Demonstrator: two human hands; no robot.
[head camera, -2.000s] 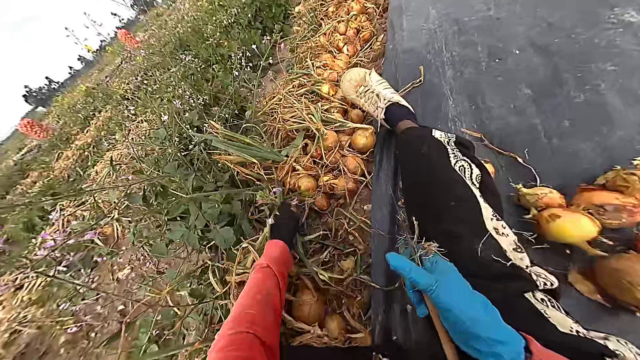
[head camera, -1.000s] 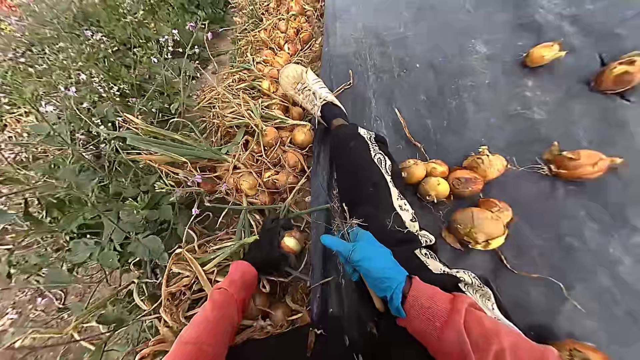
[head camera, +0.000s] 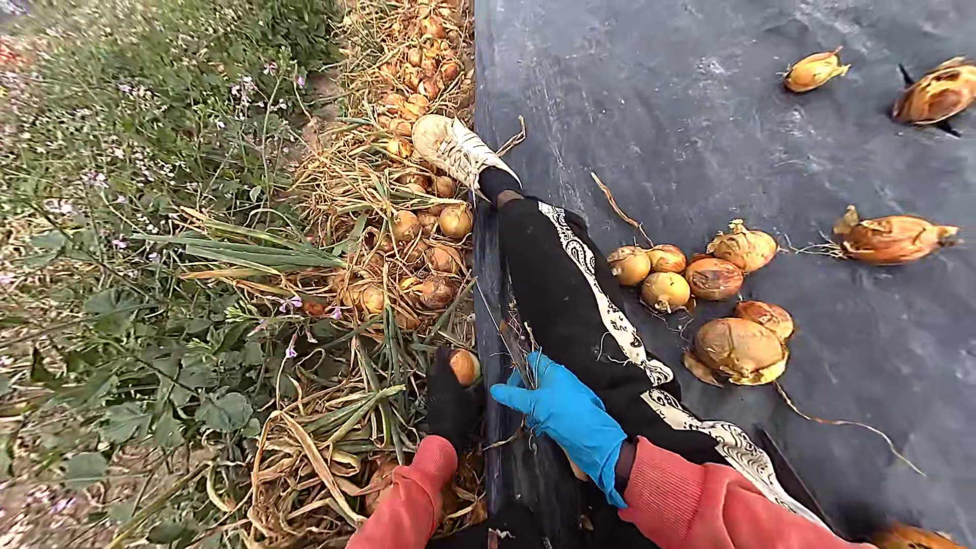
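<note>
My left hand (head camera: 454, 400), in a black glove, holds an onion (head camera: 464, 367) beside the edge of the dark plastic sheet. Just right of it, my right hand (head camera: 568, 419) in a blue glove is closed around a tool with a wooden handle (head camera: 576, 467); its thin dark metal part (head camera: 515, 347) points up from the fist, partly hidden among dry roots. Onions with dry tops (head camera: 427, 263) lie in a row left of the sheet. A cluster of loose onions (head camera: 713, 278) rests on the sheet, right of my leg.
My outstretched leg (head camera: 560, 290) lies along the edge of the black sheet (head camera: 686, 114), its white shoe (head camera: 457, 149) among the onions. Flowering weeds (head camera: 152, 152) grow at the left. Dry leaves (head camera: 305, 457) lie near my left arm. More onions (head camera: 896, 239) sit farther right on the sheet.
Two seconds ago my left hand was down among the tops; a second ago it held an onion near the sheet's edge, as now. The view has swung right.
</note>
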